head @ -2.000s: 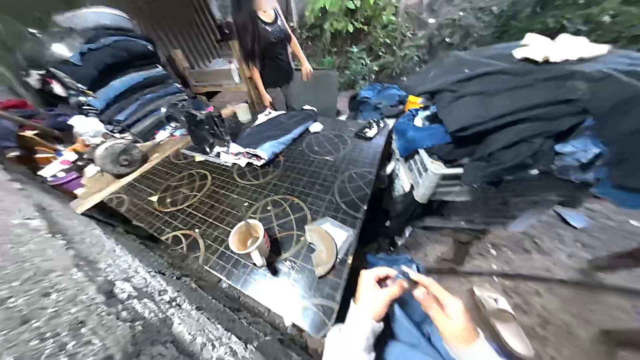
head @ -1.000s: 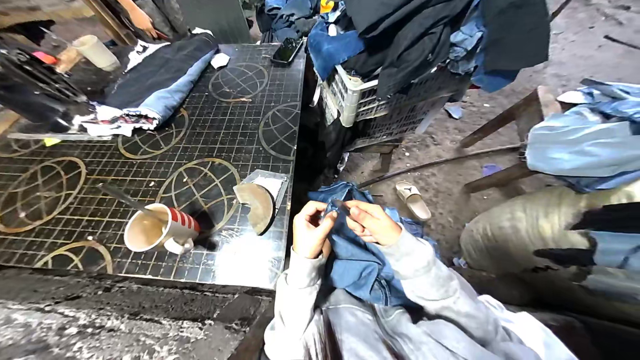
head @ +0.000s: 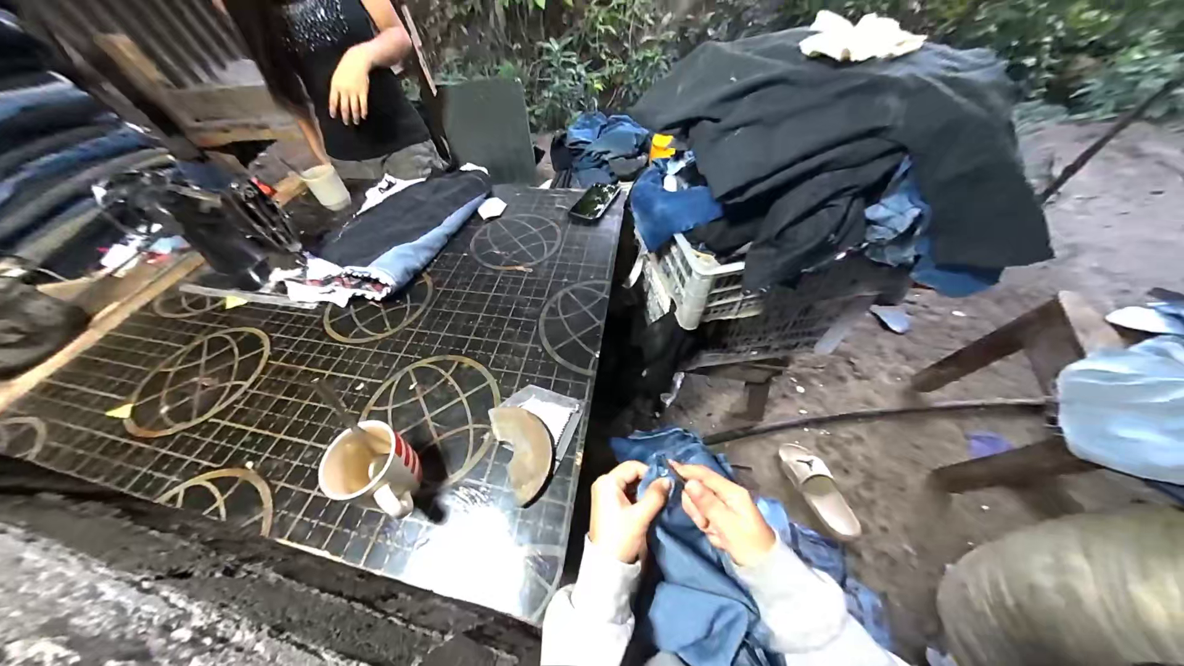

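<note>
Blue denim cloth [head: 698, 592] hangs over my lap at the lower centre, right of the table's near corner. My left hand [head: 626, 513] pinches its upper part between thumb and fingers. Close beside it, my right hand [head: 726, 513] has its thumb and forefinger together at the same spot of the denim, around something small and dark that is too small to name. On the table to the left stand a mug [head: 368, 467] with a spoon in it and, nearer to me, a curved tan piece [head: 525, 453] on a clear packet.
A gridded black table [head: 305, 370] fills the left, bearing a sewing machine [head: 217, 222], folded dark jeans [head: 398, 227] and a phone [head: 595, 202]. Another person stands behind it. Plastic crates [head: 703, 287] under piled dark cloth, a slide sandal [head: 820, 490] and a wooden stool [head: 1036, 370] are to the right.
The view has swung down and right, then partly back up. Both hands stay together at the denim throughout. The other person's arm, which hung lower two seconds ago, is now bent in front of the body.
</note>
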